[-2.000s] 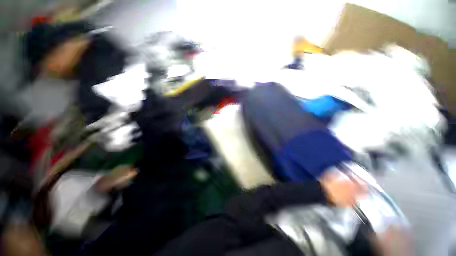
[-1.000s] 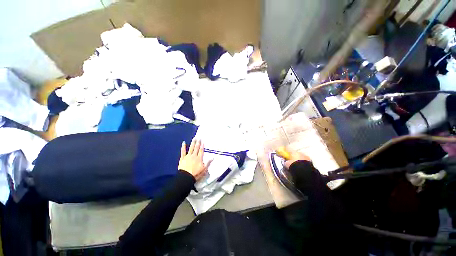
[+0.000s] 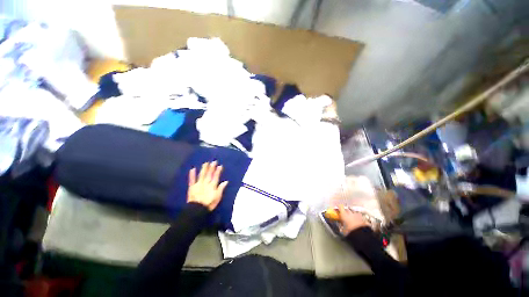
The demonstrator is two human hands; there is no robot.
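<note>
My left hand (image 3: pixel 205 185) lies flat, fingers spread, on the navy cloth (image 3: pixel 223 159) that wraps the right end of the charcoal padded board (image 3: pixel 122 159). White garment pieces (image 3: pixel 255 206) with thin dark trim lines lie right of the navy cloth. My right hand (image 3: pixel 351 220) is closed on the orange-yellow handle of the steam iron (image 3: pixel 332 215), at the iron rest (image 3: pixel 362 194). The iron is partly hidden by the hand and blurred.
A heap of white and navy garments (image 3: pixel 217 87) lies behind the board with a blue item (image 3: pixel 167 123) in it. A brown cardboard sheet (image 3: pixel 278 52) stands behind. Pale shirts (image 3: pixel 40 87) are at far left. A tan hose (image 3: pixel 441 125) runs to the upper right.
The view has shifted, with the work now lower in the picture. My left hand has moved left from the white garment's edge onto the navy cloth. My right hand still holds the iron.
</note>
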